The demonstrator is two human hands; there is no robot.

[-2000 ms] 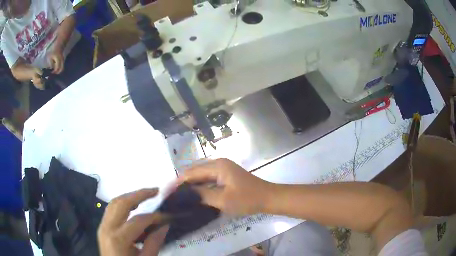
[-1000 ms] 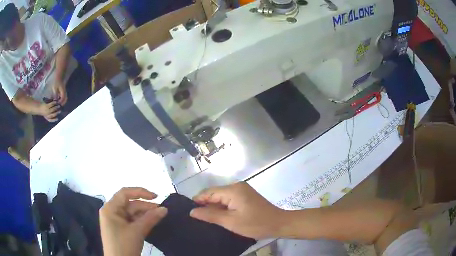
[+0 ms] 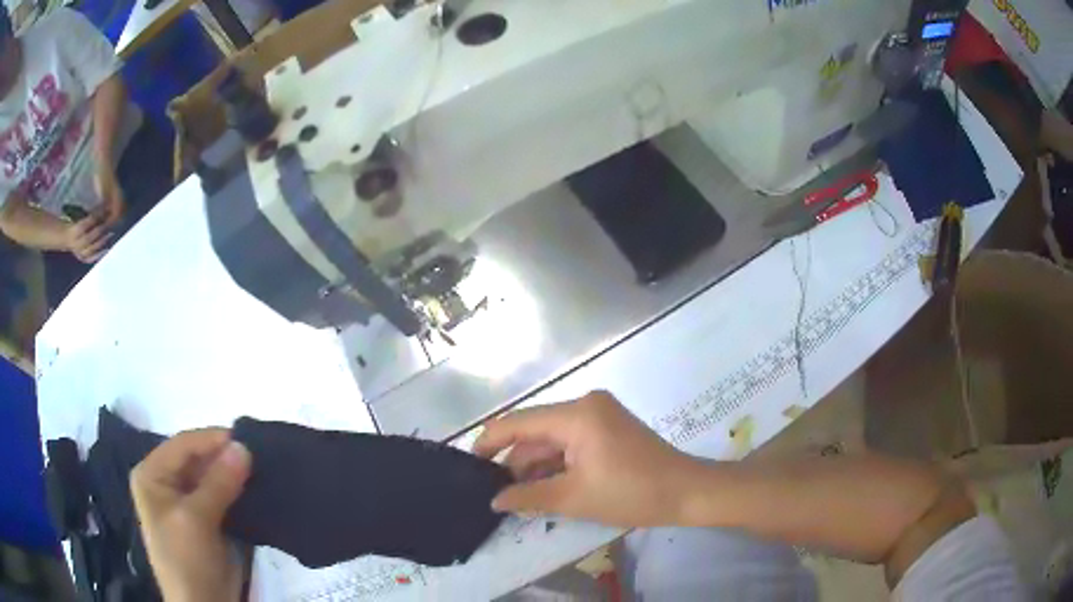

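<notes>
A black fabric piece (image 3: 359,494) is stretched lengthwise between my two hands above the table's front edge. My left hand (image 3: 194,500) pinches its left end between thumb and fingers. My right hand (image 3: 577,465) holds its right end, thumb below and fingers above. The presser foot and needle (image 3: 438,320) are brightly lit behind the fabric, and the fabric does not touch them. A pile of black pieces (image 3: 112,506) lies at the left of the table, partly hidden behind my left hand.
The white sewing machine (image 3: 518,106) spans the back. A black phone-like rectangle (image 3: 653,212) lies on the metal bed. Red-handled snips (image 3: 841,198), navy fabric (image 3: 941,153) and a yellow-and-black tool (image 3: 946,249) are at right. An open cardboard box (image 3: 1012,341) stands beyond. A person (image 3: 71,129) sits at upper left.
My hands have moved apart, and the fabric, earlier bunched and then hanging down toward the right, is now spread sideways between them. The camera view has shifted, so the machine appears further left and higher.
</notes>
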